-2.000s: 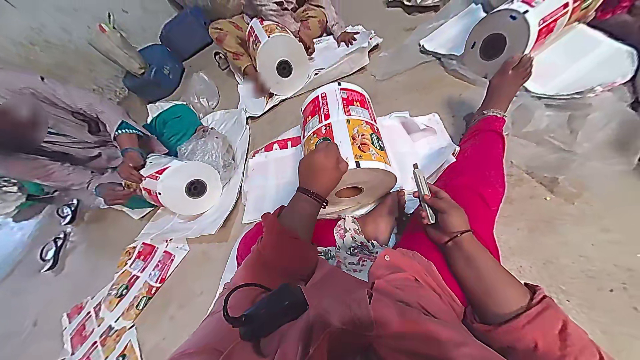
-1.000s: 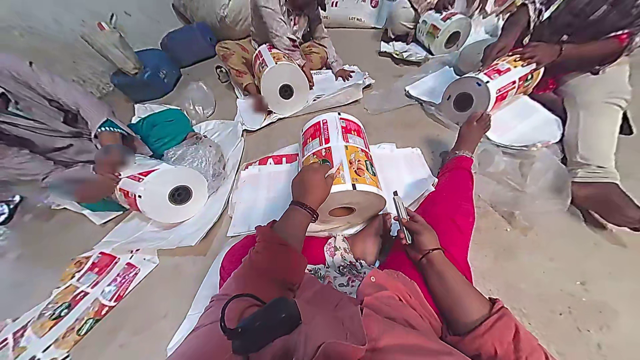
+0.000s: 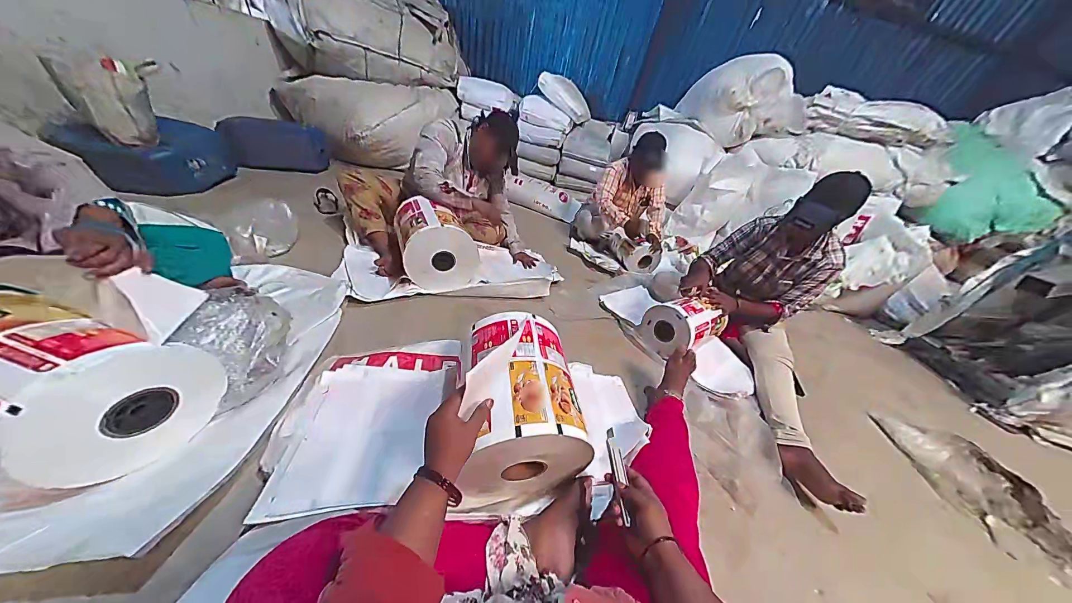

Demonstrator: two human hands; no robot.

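A large roll of printed packaging film lies between my legs, its core end facing me. My left hand is at the roll's left side, its fingers pinching a lifted flap of film whose pale back shows. My right hand, to the right of the roll, holds a slim metal-looking knife or cutter pointing up and away from me. White sheets are stacked to the left of the roll, and more sheets show at its right.
A co-worker's film roll sits at the left on a white sheet. Several co-workers sit ahead with rolls. Another person's hand reaches near the roll at the right. White sacks are piled along the blue wall.
My left hand, a closed fist on the roll earlier, now holds a raised flap of film at its left side. My right hand still holds the tool. The view has tilted up.
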